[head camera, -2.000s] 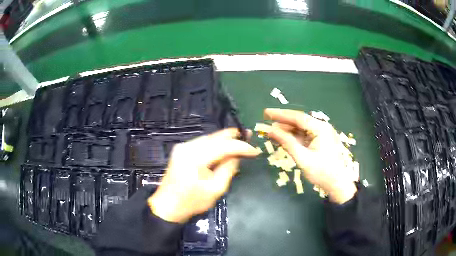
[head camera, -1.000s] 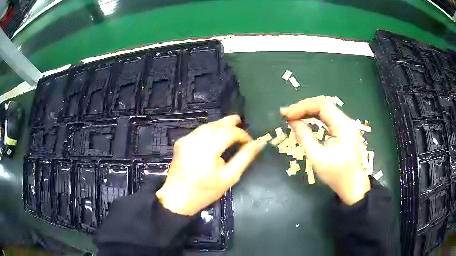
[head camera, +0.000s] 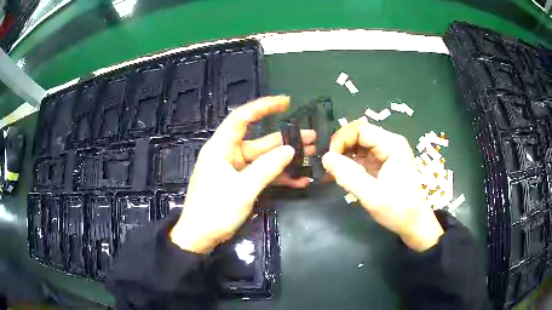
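Observation:
A black plastic housing (head camera: 324, 121) is held above the bench between my hands, blurred, with its cut-outs facing me. My left hand (head camera: 233, 172) grips its left side, thumb in front and fingers behind. My right hand (head camera: 384, 181) is at the housing's right edge with thumb and forefinger close together; whether they pinch the housing or a small piece cannot be told. Small white and amber pieces (head camera: 431, 175) lie in a loose pile just right of my right hand, partly hidden by it.
A glossy black blister tray (head camera: 142, 145) with rectangular pockets covers the left. Stacked black trays (head camera: 514, 151) stand at the right. A few pale pieces (head camera: 378, 114) lie beyond my right hand. A pale strip (head camera: 357, 42) edges the dark green bench.
The housing has turned from edge-on to show its cut-out face. My left fingers have opened out behind it. My right hand has moved slightly left and down, showing more of the pile.

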